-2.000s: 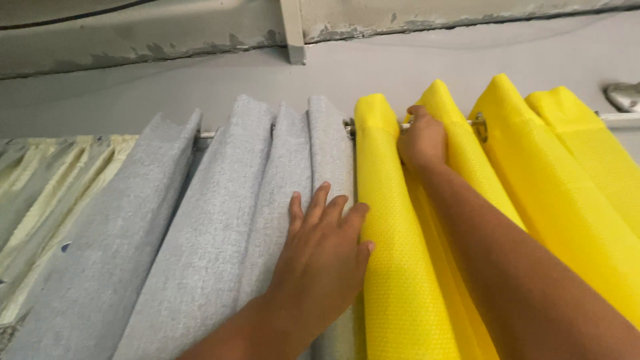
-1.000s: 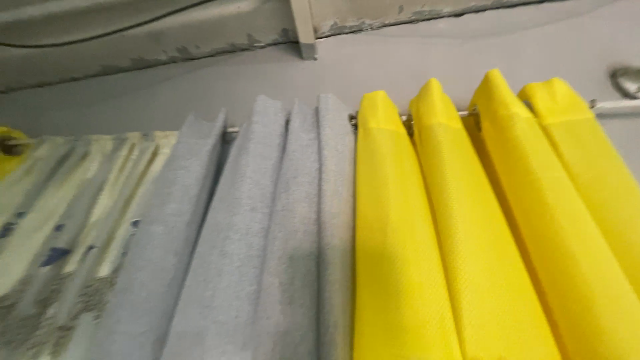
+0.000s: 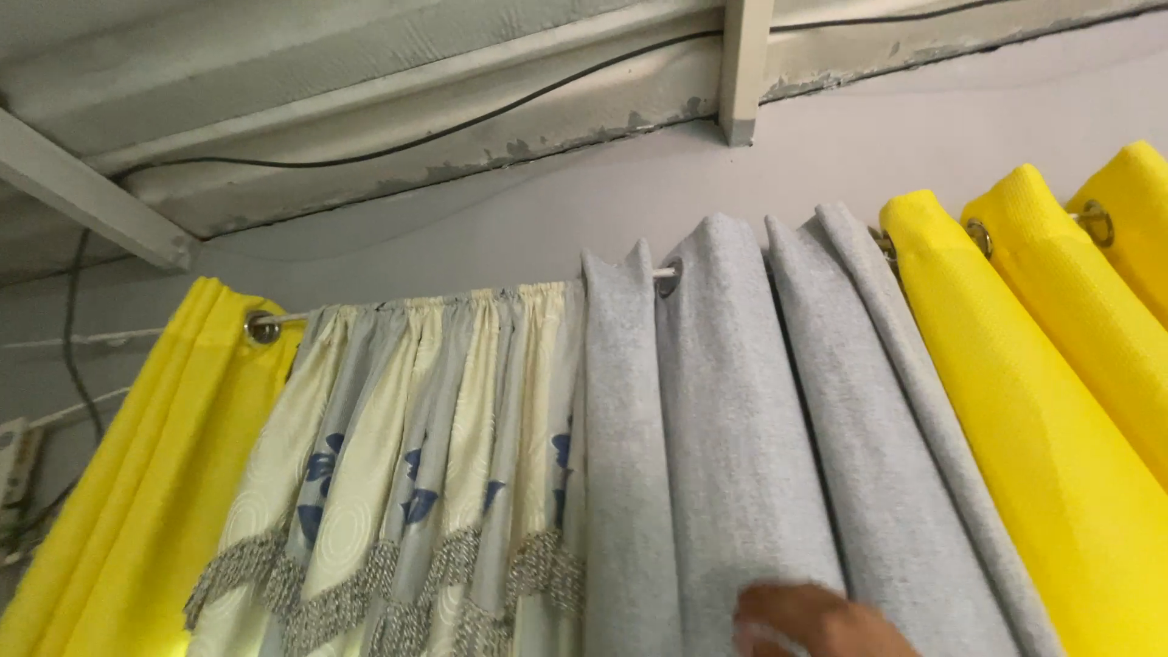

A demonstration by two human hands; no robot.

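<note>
Grey eyelet curtain panels (image 3: 730,401) hang in folds from a thin white rod (image 3: 664,273). To their right are bright yellow eyelet curtain panels (image 3: 1013,365) with metal rings. A gathered cream and grey curtain (image 3: 365,474), with blue motifs and a fringed edge, hangs left of the grey cloth. Another yellow curtain (image 3: 155,456) is at the far left. What looks like my right hand (image 3: 817,622) is at the bottom edge, blurred and partly cut off, in front of the grey cloth; whether it touches the cloth is unclear. My left hand is out of view.
A grey wall (image 3: 511,237) stands behind the curtains. Overhead are a corrugated ceiling (image 3: 347,73), a white beam (image 3: 744,73) and a black cable (image 3: 547,87). More cables and a pale box (image 3: 14,465) are at the far left.
Two seconds ago both hands were at the curtains, one at the yellow cloth's top, one on the grey; now only one shows, low down. The view has swung left.
</note>
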